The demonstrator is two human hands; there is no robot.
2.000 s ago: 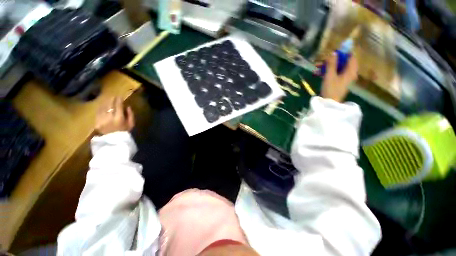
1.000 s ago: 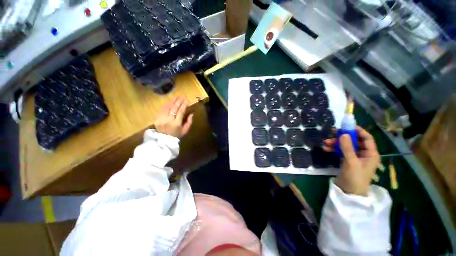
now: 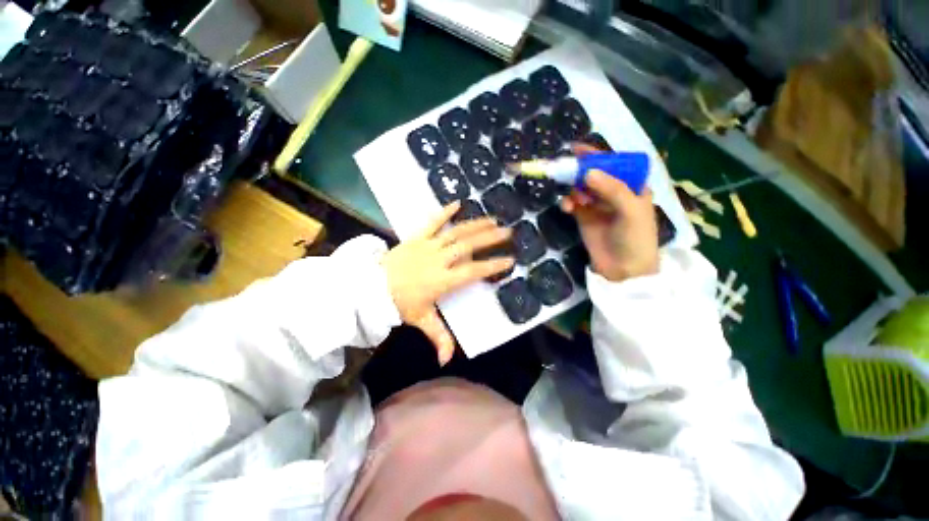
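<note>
A white board lies tilted on the green mat, with rows of black plastic pieces on it. My right hand holds a glue bottle with a blue body and a pale yellow nozzle. The nozzle points left over the middle rows; whether it touches a piece I cannot tell. My left hand rests with fingers spread over the board's lower left part and the pieces there, partly hiding some of them. It holds nothing visible.
Black blister trays are stacked at left beside a wooden surface. A small carton and a yellow strip lie at upper left. Blue-handled cutters, a yellow-handled tool, white branched bits and a green fan are at right.
My left hand has moved from the wooden surface onto the board. The glue bottle has turned from upright to pointing left, over the pieces. The camera view has shifted and turned.
</note>
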